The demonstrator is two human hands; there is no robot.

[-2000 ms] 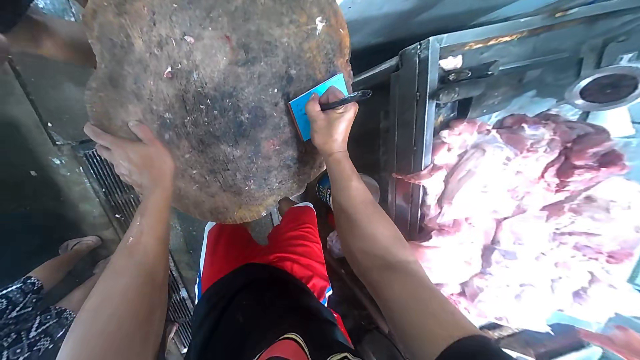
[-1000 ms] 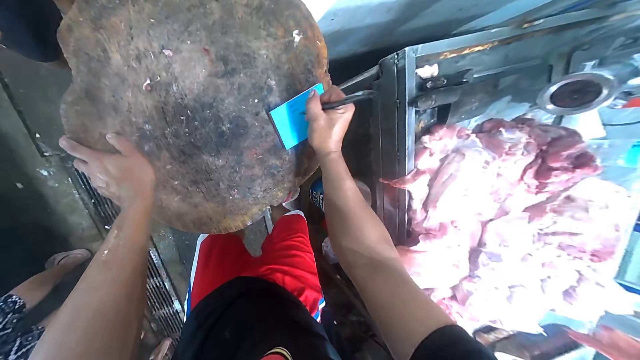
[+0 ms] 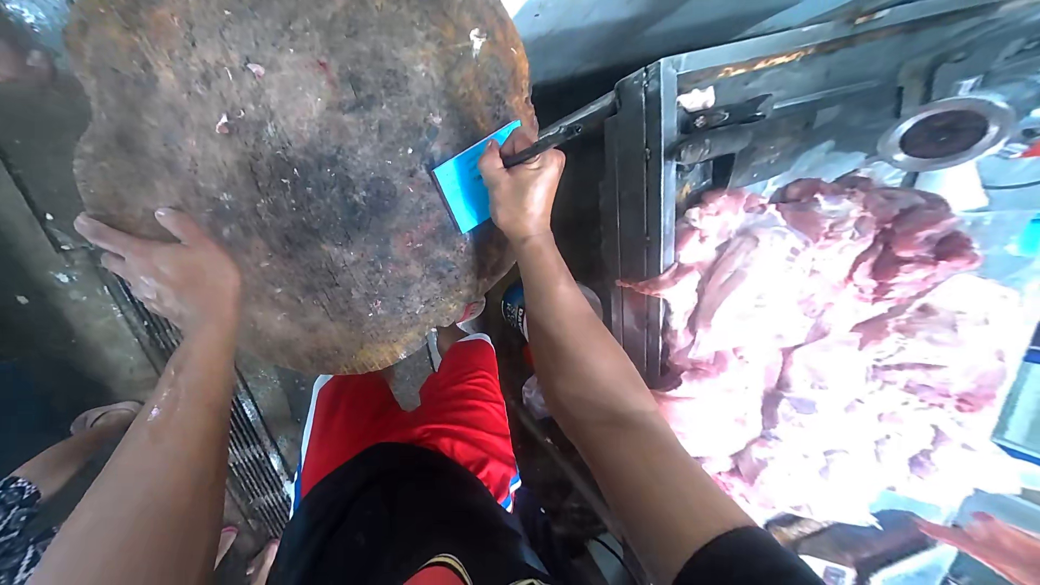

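Observation:
My right hand grips a black pen over a blue notepad, which lies near the right edge of a large round wooden chopping block. Part of the pad is hidden under the fingers, and the pen's tip cannot be seen. My left hand rests on the block's lower left edge with its fingers spread and nothing held in it.
Right of the block stands a metal-framed table heaped with raw meat, with a round metal dish behind. Another person's hand shows at lower right, and a person's foot at lower left. A floor grate lies below.
The other person's arm at the upper left has mostly gone from beside the block since two seconds ago. My right hand stays at the blue pad with the pen.

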